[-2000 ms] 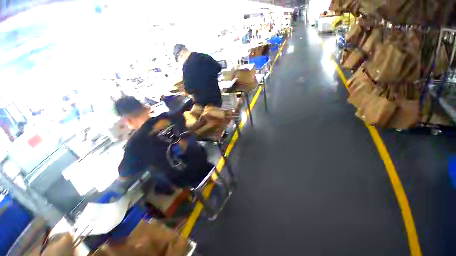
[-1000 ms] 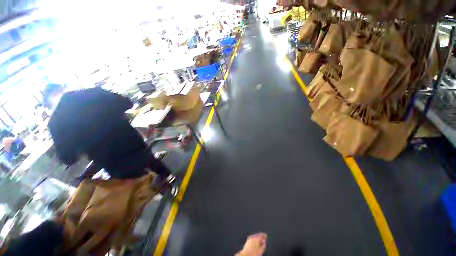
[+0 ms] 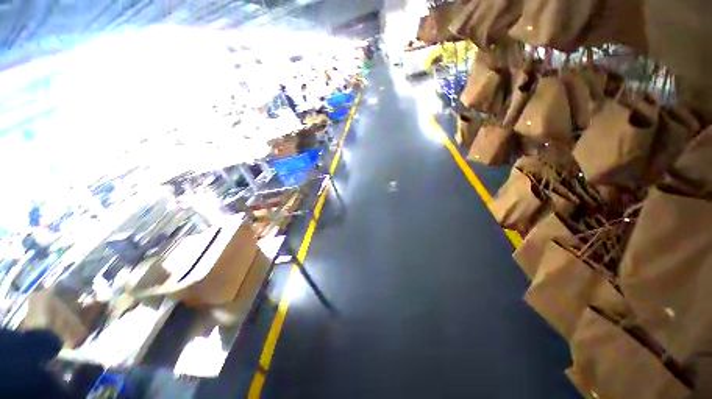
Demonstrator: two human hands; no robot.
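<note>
Neither of my hands is in view. Brown bag bodies [image 3: 617,140] hang in several tiers close on the right, with thin brown straps between them. The nearest bags [image 3: 624,358] reach the lower right edge of the picture. An open brown cardboard box [image 3: 222,261] stands on a work table at the lower left, with white sheets [image 3: 203,354] beside it. The left side is overexposed and blurred, so small items there cannot be told.
A dark grey aisle floor [image 3: 390,257] runs ahead between yellow lines [image 3: 312,226]. Blue bins [image 3: 297,166] stand along the left tables. A table leg [image 3: 316,287] juts by the left line. A dark shape [image 3: 31,362], perhaps a person, is at lower left.
The view has moved forward along the aisle. The hanging bags are nearer and larger. The people in dark clothes have passed mostly out of view, and the hand at the bottom edge is gone.
</note>
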